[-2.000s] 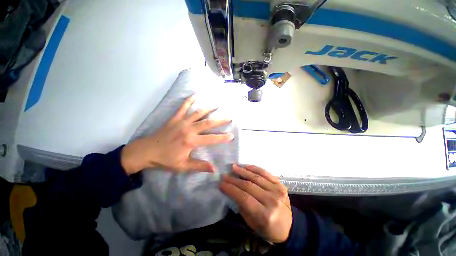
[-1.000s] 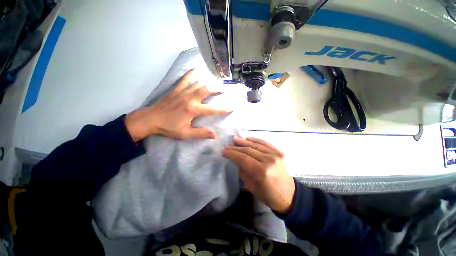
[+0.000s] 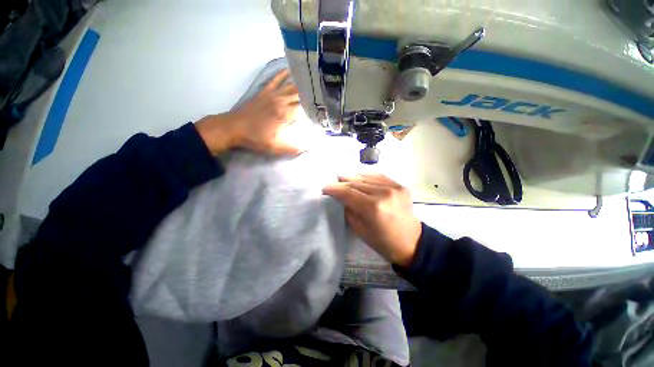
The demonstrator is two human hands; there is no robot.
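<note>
A light grey fabric panel (image 3: 251, 236) runs from beside the sewing machine's needle area over the table's front edge onto the lap. My left hand (image 3: 267, 122) lies on its upper part, left of the presser foot area (image 3: 337, 132), its fingers partly behind the machine head. My right hand (image 3: 376, 211) has its fingertips together at the panel's right edge, in front of the foot. The cream sewing machine (image 3: 495, 75) has a blue stripe. Glare hides the needle and the seam edge there.
Black-handled scissors (image 3: 493, 168) and a small blue tool (image 3: 455, 127) lie under the machine arm, with a small tan piece (image 3: 403, 132). A blue tape strip (image 3: 66, 97) is at left. Dark fabric (image 3: 36, 64) lies at far left, and grey fabric (image 3: 627, 322) at lower right.
The grey panel and my left hand have moved up and away, past the needle area. My right hand has moved up closer to the foot. The machine appears slightly lower in view.
</note>
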